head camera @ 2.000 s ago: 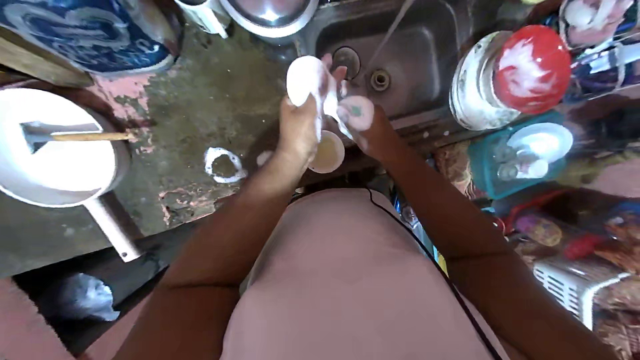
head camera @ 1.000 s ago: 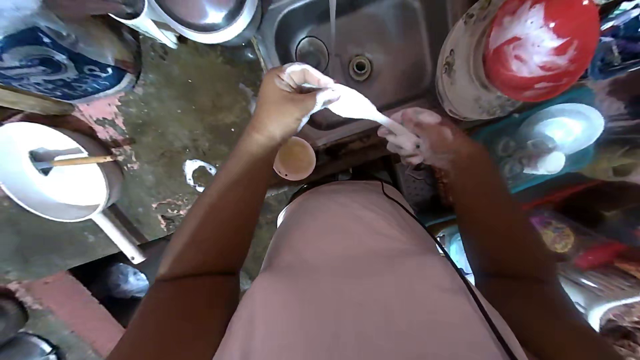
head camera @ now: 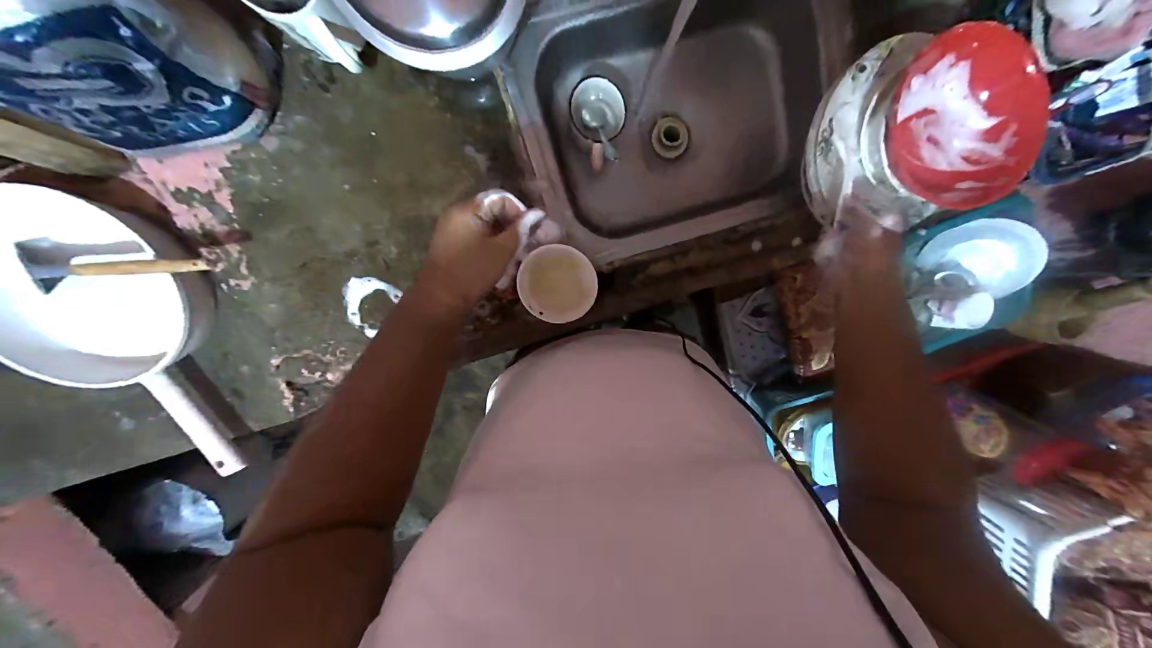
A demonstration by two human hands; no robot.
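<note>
My left hand (head camera: 481, 243), covered in suds, is closed on a soapy white scrubber or cloth (head camera: 529, 229) just left of a small round tub of tan liquid (head camera: 557, 283) at the counter edge. Blurred, my right hand (head camera: 859, 234) is at the near side of the stacked plates (head camera: 823, 153), right of the sink; a pale, slim utensil (head camera: 846, 184) seems to be at its fingers. Whether the fingers still grip it is unclear. A soapy red bowl (head camera: 967, 117) rests on the stack. Inside the metal sink (head camera: 720, 162) is a small cup (head camera: 598, 106), under a thin stream of water.
On the left counter (head camera: 387, 153) stand a white pan (head camera: 99, 333) with a wooden-handled tool (head camera: 135, 266) and a blue printed container (head camera: 126, 81). A metal-lidded pot (head camera: 432, 27) sits at the sink's back left. A teal basin (head camera: 936, 306) with dishes lies at right.
My hands have moved apart. The soapy white utensil stretched between them one second ago has left my left hand, and my right hand has moved right to the plate stack.
</note>
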